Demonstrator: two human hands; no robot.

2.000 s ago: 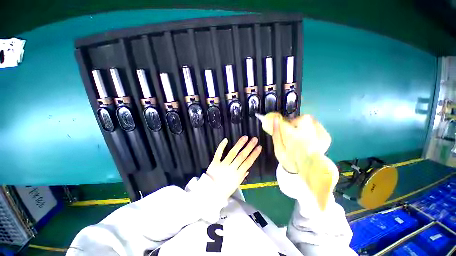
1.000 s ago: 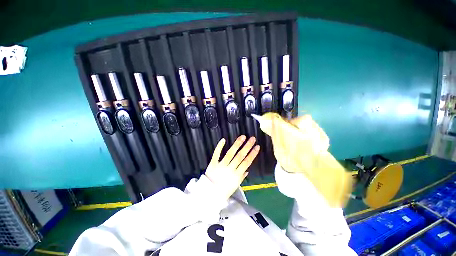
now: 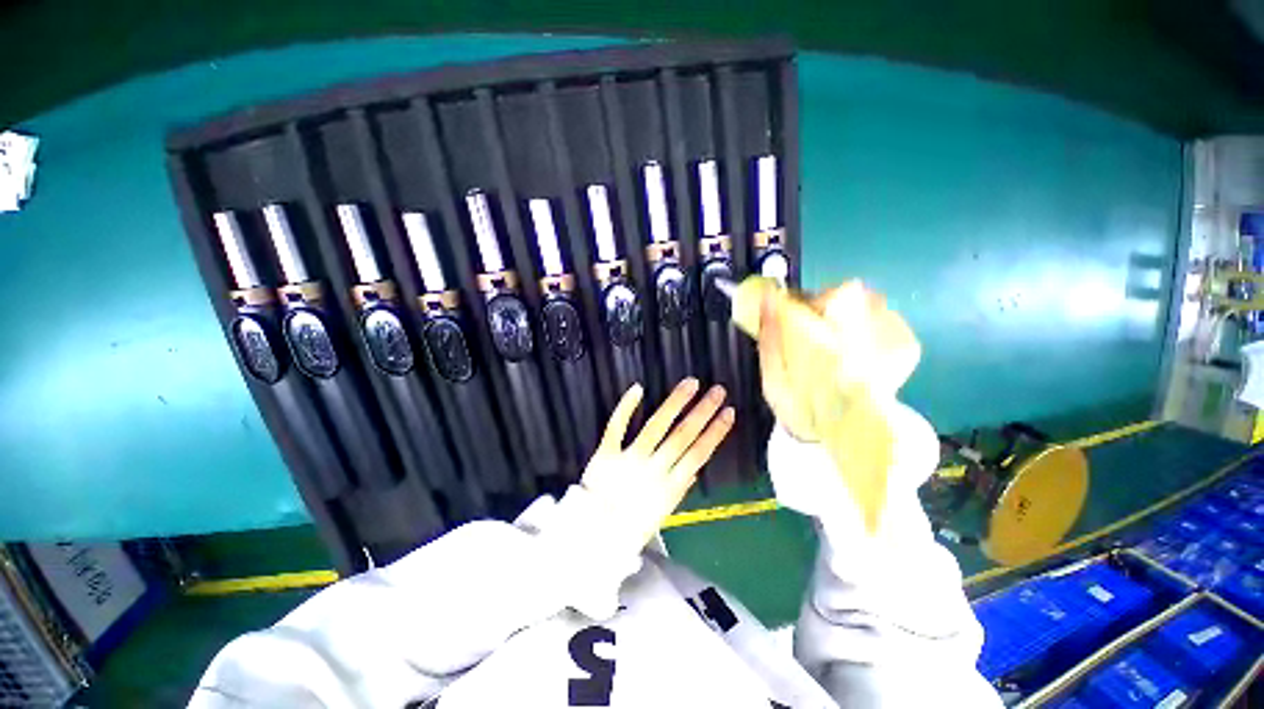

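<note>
A black slotted parts tray (image 3: 478, 100) holds several black tubular parts side by side, with silver tube ends (image 3: 600, 222), copper collar rings (image 3: 496, 281) and glossy oval recesses (image 3: 510, 327). My right hand (image 3: 829, 346) is closed around a yellowish dispensing bag (image 3: 868, 464). Its pale nozzle tip (image 3: 726, 288) is at the oval of the second part from the right; contact cannot be told. My right hand partly hides the rightmost part. My left hand (image 3: 660, 450) lies flat with spread fingers on the lower black bodies, holding nothing.
The tray lies on a teal-green bench (image 3: 998, 263). White cards (image 3: 15, 169) are at the far left edge. A yellow-topped stool (image 3: 1037, 504) and blue bins (image 3: 1067, 616) stand at the lower right. A grey gridded crate (image 3: 31, 644) is at the lower left.
The nozzle has moved right, from near the third oval from the right to the second from the right. The tray appears shifted left in view. My left hand still rests on the parts.
</note>
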